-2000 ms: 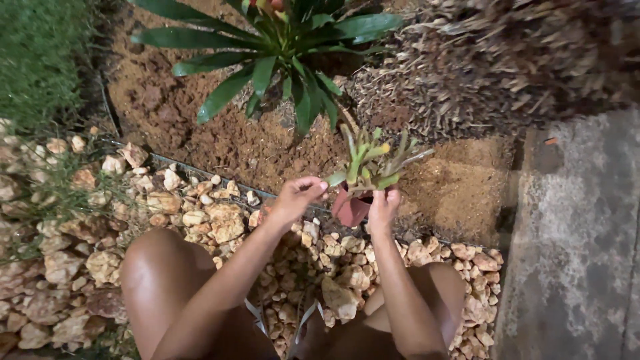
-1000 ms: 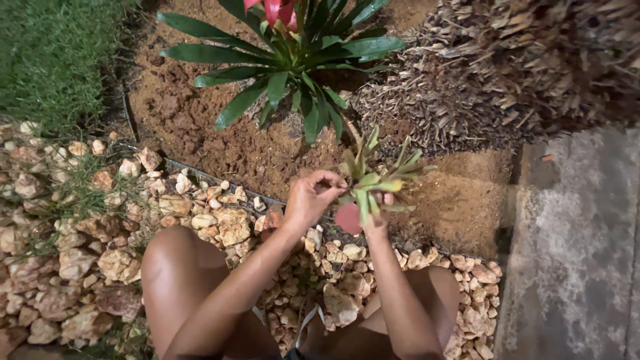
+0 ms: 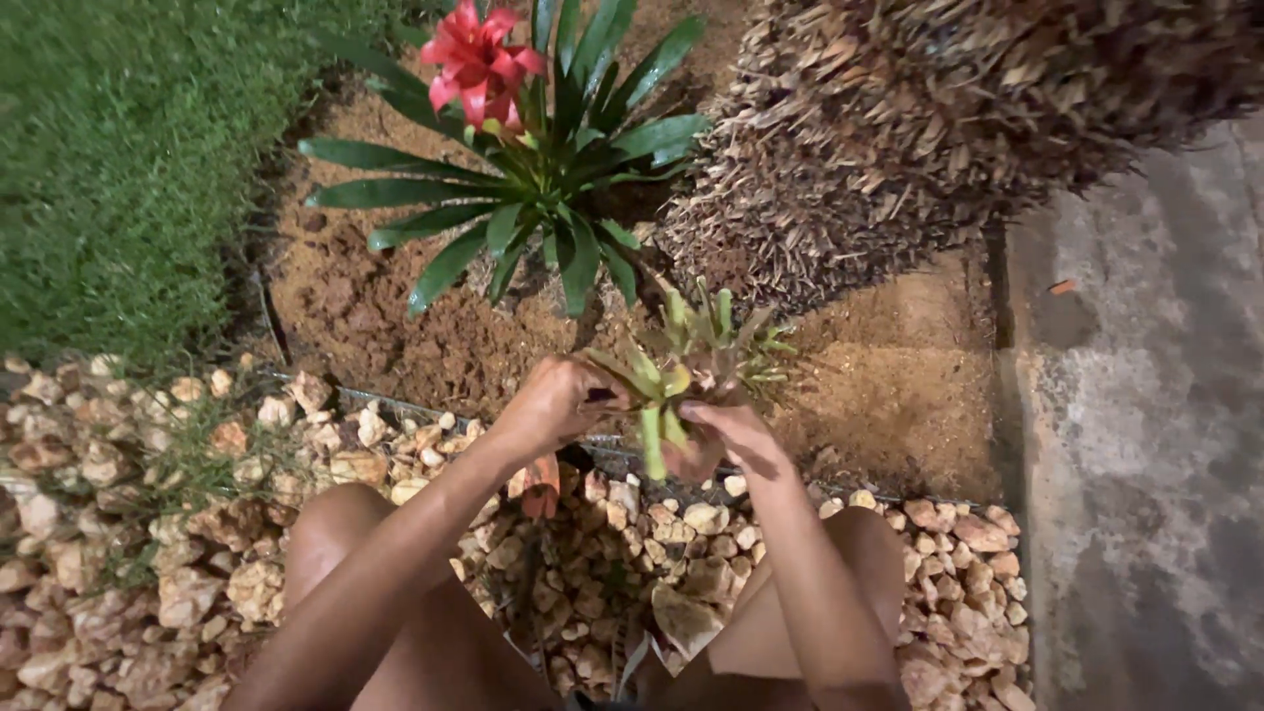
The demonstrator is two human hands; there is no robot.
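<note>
A small green and yellowish plant [image 3: 647,395], probably a bromeliad, is between my two hands above the edge of the bed. My left hand [image 3: 565,403] has its fingers pinched on the plant's left leaves. From the right, my right hand [image 3: 736,432] grips the plant low down, its thumb near the base. A reddish-brown pot [image 3: 693,460], blurred, shows beneath the leaves between the hands. More thin leaves [image 3: 731,331] spread just behind; whether they belong to the same plant I cannot tell.
A large bromeliad with a red flower [image 3: 481,69] grows in brown soil [image 3: 375,316] beyond my hands. A rough fibrous trunk [image 3: 839,148] rises at upper right. Grass [image 3: 118,178] lies left, a concrete strip [image 3: 1136,415] right, pale stones [image 3: 188,592] around my legs. A terracotta-coloured piece [image 3: 540,486] rests on the stones.
The pot hung lower between my hands two seconds ago; now the leaves partly cover it. My left hand stays at the leaves. The view has shifted, bringing the whole red flower in.
</note>
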